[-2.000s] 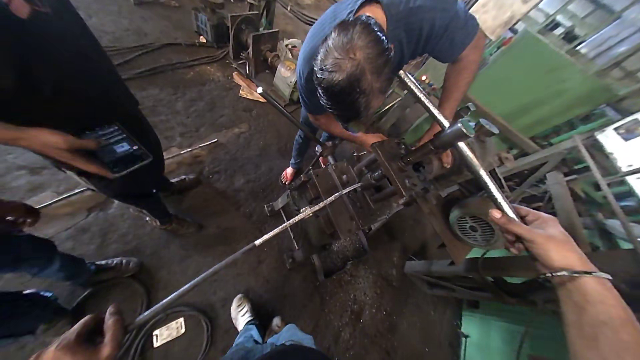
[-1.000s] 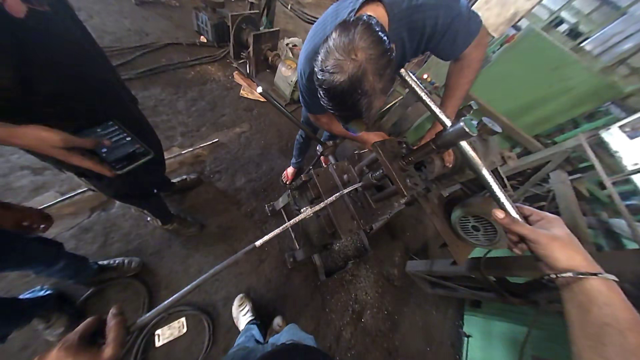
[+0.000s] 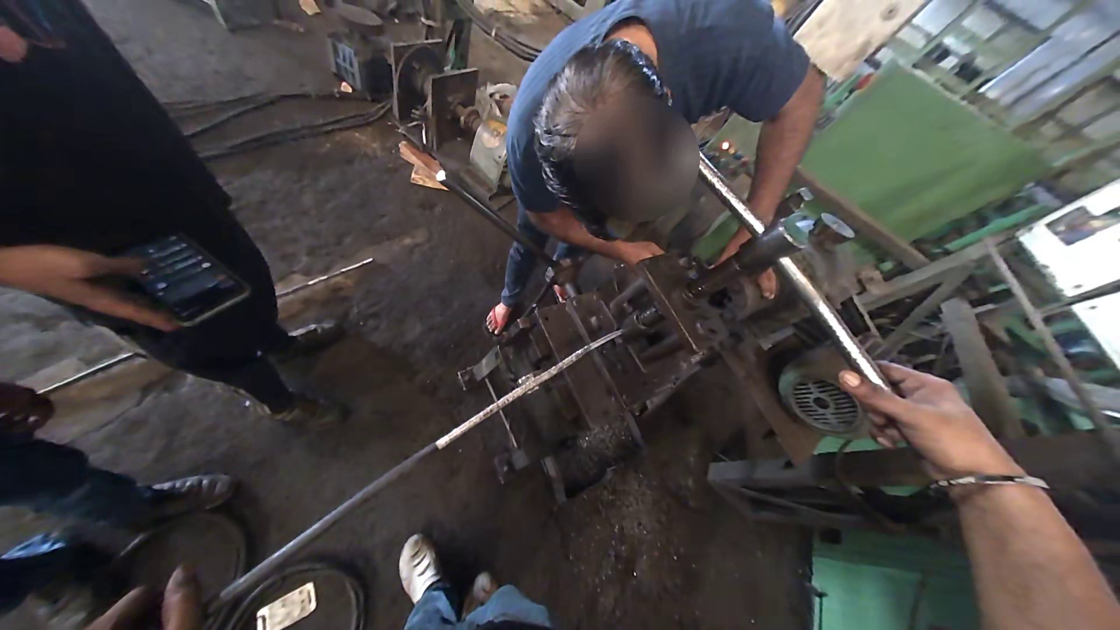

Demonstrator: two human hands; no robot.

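My right hand [image 3: 919,407] grips the lower end of a shiny metal bar [image 3: 809,284], which slants up to the left across the machine. At the bottom left, my left hand [image 3: 153,604] is partly cut off beside the near end of a long thin metal rod [image 3: 350,499]; its grip is not clear. The rod's far end, rough and lighter in colour, lies over a dark, greasy machine [image 3: 586,350]. A co-worker in a blue T-shirt [image 3: 560,105] bends over the machine with both hands at it.
A person in black holds a phone [image 3: 188,280] at left; another person's shoe [image 3: 188,492] is below. An electric motor [image 3: 822,398] sits under the bar. Metal chips [image 3: 604,446] lie by the machine. A coiled cable [image 3: 359,582] rests on the floor near my shoe [image 3: 420,564].
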